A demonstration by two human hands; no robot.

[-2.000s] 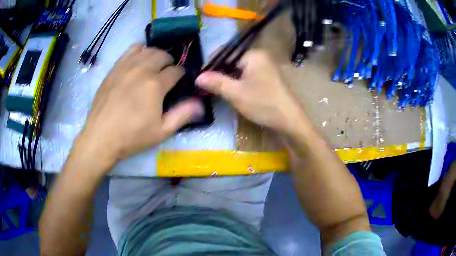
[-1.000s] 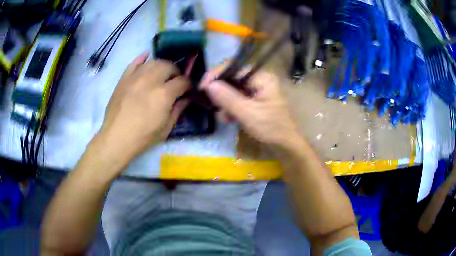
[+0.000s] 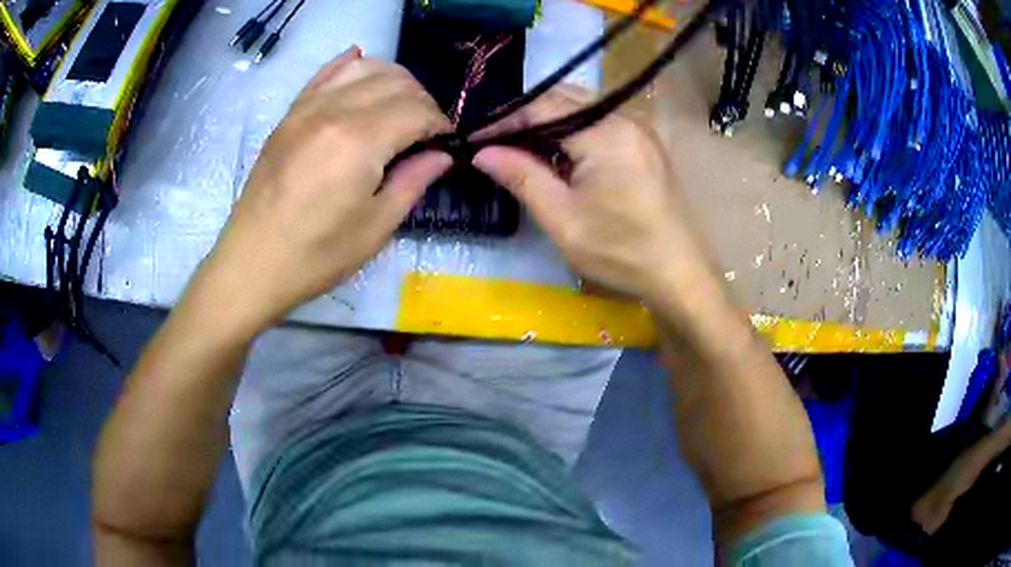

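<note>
A black housing [image 3: 479,213] lies on the white bench in front of me, under both hands. A dark green strip [image 3: 477,11] crosses its far end at the top edge. Thin red wires [image 3: 477,61] lie inside the housing. My left hand [image 3: 333,172] pinches the near part of the black cables [image 3: 637,83] over the housing. My right hand [image 3: 604,194] grips the same cables beside it, thumb tips nearly meeting. The cables run up and right out of the picture. The fingers hide where the cables meet the housing.
Half-assembled units [image 3: 72,111] with black cords lie at the left. Loose black cable ends [image 3: 266,33] lie nearby. Blue cables [image 3: 887,133] and black plugs lie on brown cardboard [image 3: 776,255] at the right. An orange tool [image 3: 654,16] is at the top. Another person's arm [image 3: 959,487] shows lower right.
My hands have come closer together at the cables, the left now pinching them too. The bench and its items appear higher in the picture, and the battery pack is mostly out of view.
</note>
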